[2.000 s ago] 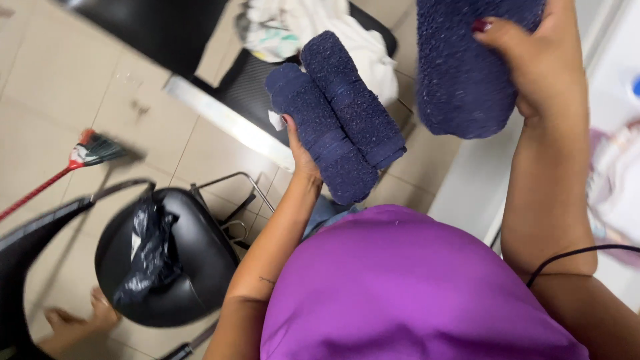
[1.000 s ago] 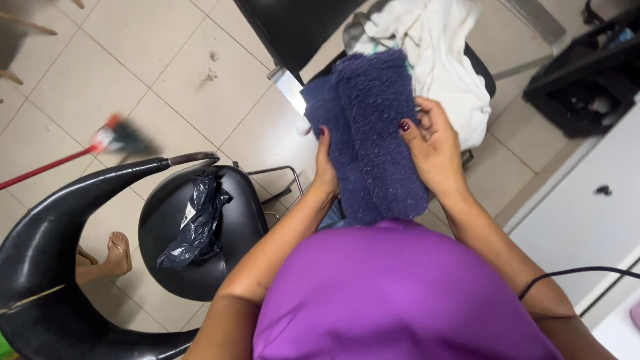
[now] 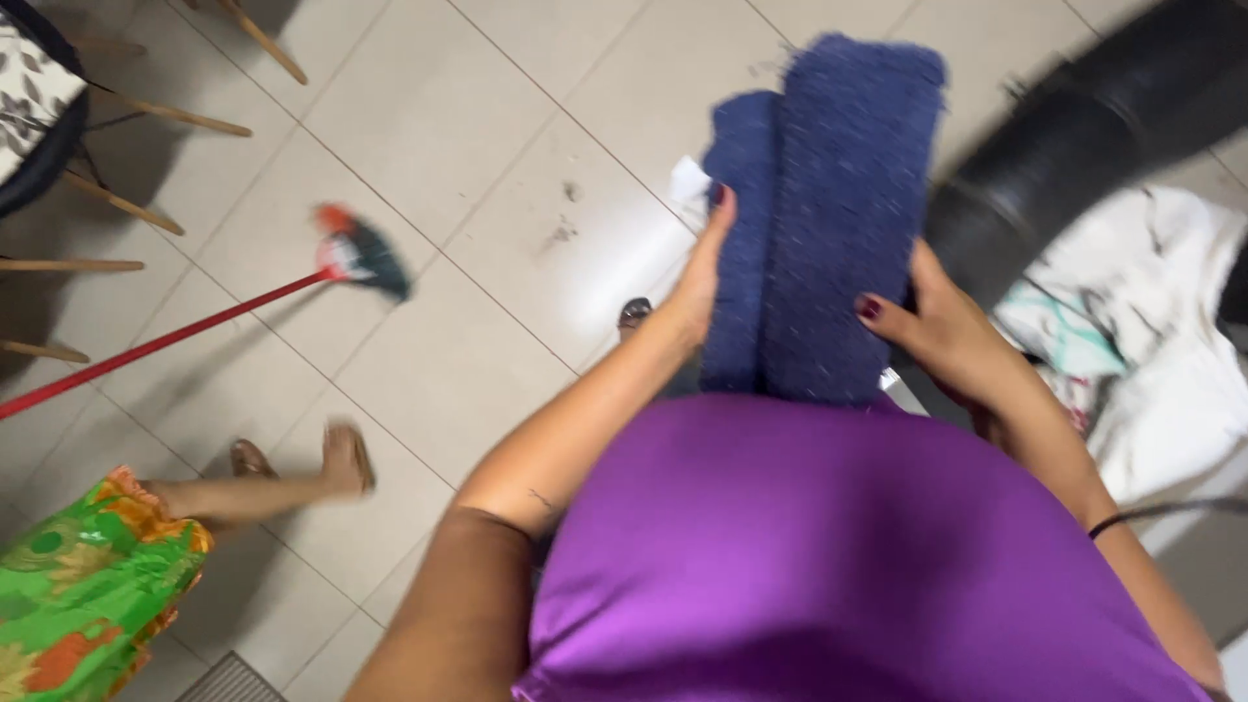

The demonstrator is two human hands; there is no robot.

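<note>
Rolled or folded dark blue towels (image 3: 848,214) stand side by side against the front of my purple top, held between both hands. My left hand (image 3: 704,268) grips the narrower blue towel (image 3: 743,244) along its left side, thumb on the cloth. On the other side, my right hand (image 3: 941,331) holds the larger roll, its thumb on the front and its fingers mostly hidden behind. A small white piece (image 3: 689,185) shows beside the left fingertips. How many rolls lie behind these is hidden.
White cloths with printed patterns (image 3: 1160,341) lie at the right, beside a black padded chair part (image 3: 1053,136). A red-handled broom (image 3: 166,339) crosses the tiled floor at the left. Another person's leg (image 3: 244,497) and bright green patterned garment (image 3: 78,585) are at the lower left. Wooden chair legs (image 3: 156,109) stand upper left.
Two seconds ago my right hand held one towel apart from the others; now it is against them, with both hands around the bundle. The view has swung toward the broom and the other person.
</note>
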